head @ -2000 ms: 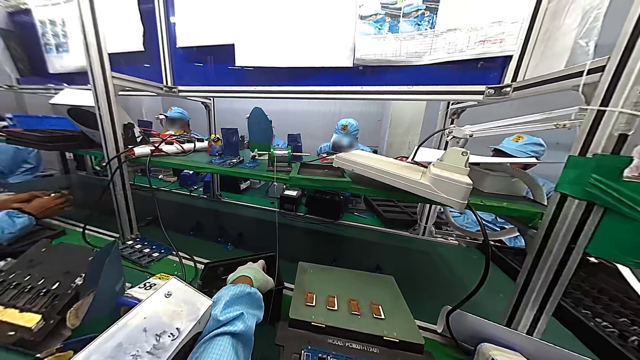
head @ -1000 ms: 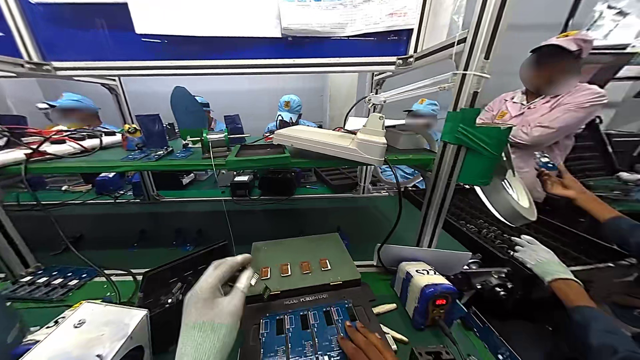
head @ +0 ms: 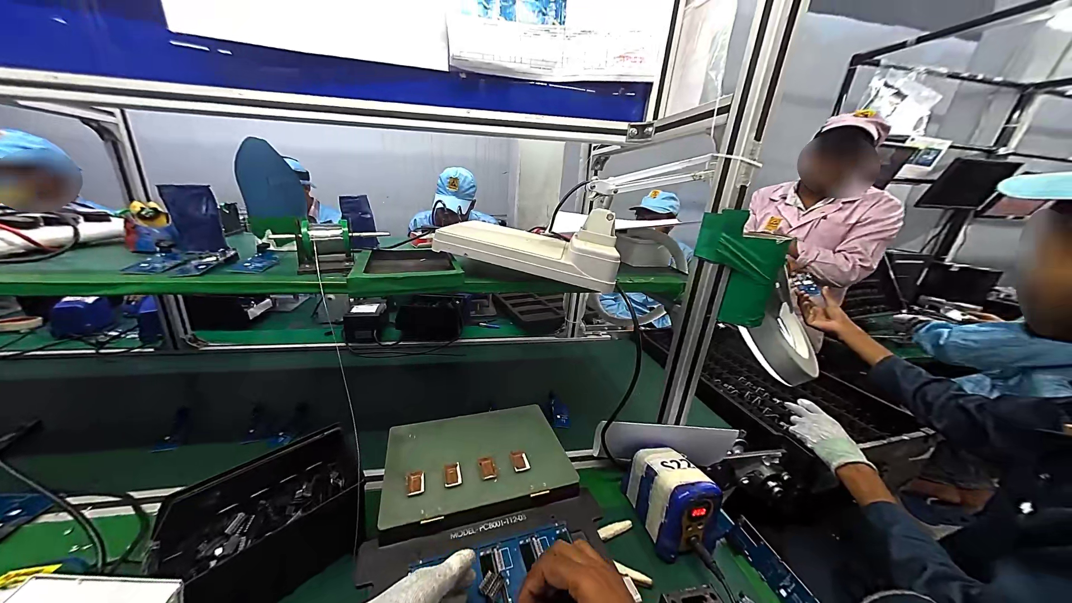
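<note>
Gloved in white, my left hand is at the bottom centre over a blue circuit board. A dark multi-pin component shows beside its fingertips; whether the fingers grip it is unclear. Bare and with curled fingers, my right hand rests at the board's right part; I cannot tell whether it holds anything. The board lies in a black fixture, partly hidden by both hands. Behind the board, the fixture's raised green lid carries several copper-coloured pads.
A black bin of dark components stands at left. To the right are a blue soldering station, a metal frame post and a co-worker's gloved hand near black trays. A white magnifier lamp lies on the shelf.
My left hand has moved from beside the fixture's lid down to the board. Two seconds ago it was at the black bin. The view has turned right since the oldest frame.
</note>
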